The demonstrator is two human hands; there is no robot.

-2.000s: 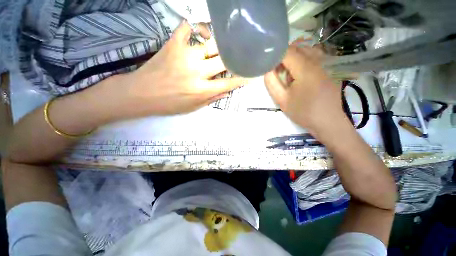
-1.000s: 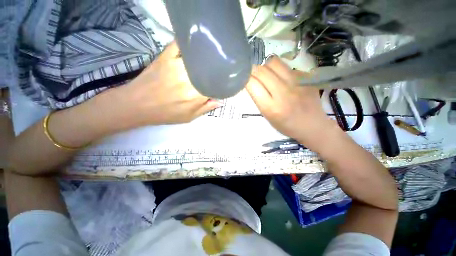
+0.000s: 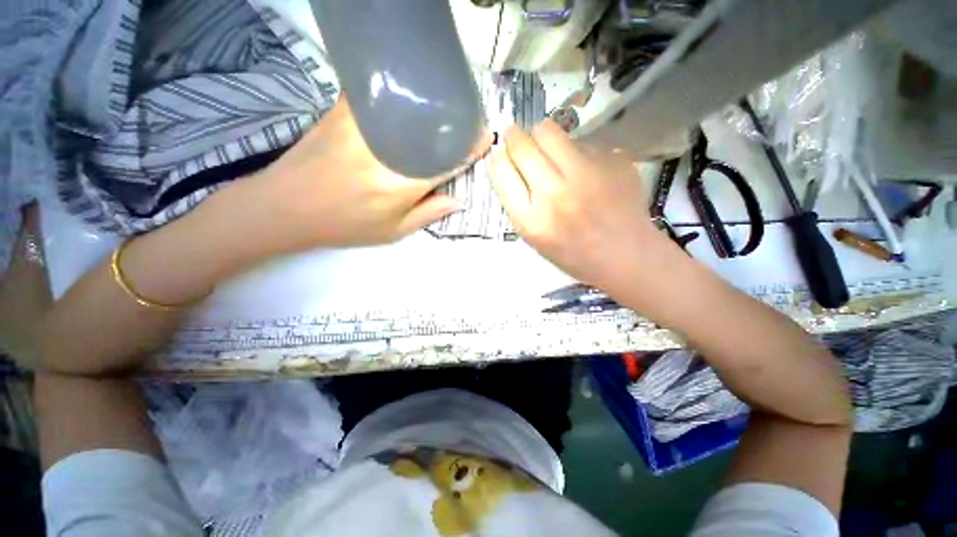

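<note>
A striped fabric garment piece [image 3: 481, 201] lies flat under and between my hands, below the rounded grey machine part. My left hand [image 3: 362, 189] presses on it, with its fingers partly hidden behind the grey part. My right hand [image 3: 551, 189] has its thumb and fingertips pinched together at the piece's upper edge, close to the left fingertips. A gathered striped garment with a black trim [image 3: 210, 115] lies at the upper left, beside my left forearm.
Thread snips [image 3: 579, 299] lie near the ruler tape [image 3: 420, 330]. Black-handled scissors [image 3: 726, 210], a screwdriver [image 3: 816, 257] and an orange-brown stick [image 3: 863, 245] lie at right. A blue crate [image 3: 687, 451] holds striped pieces below the table. The grey part [image 3: 415, 105] blocks the view.
The view has shifted, so the grey part sits further left. My right fingertips have come out from behind it, and more of the striped piece shows between my hands.
</note>
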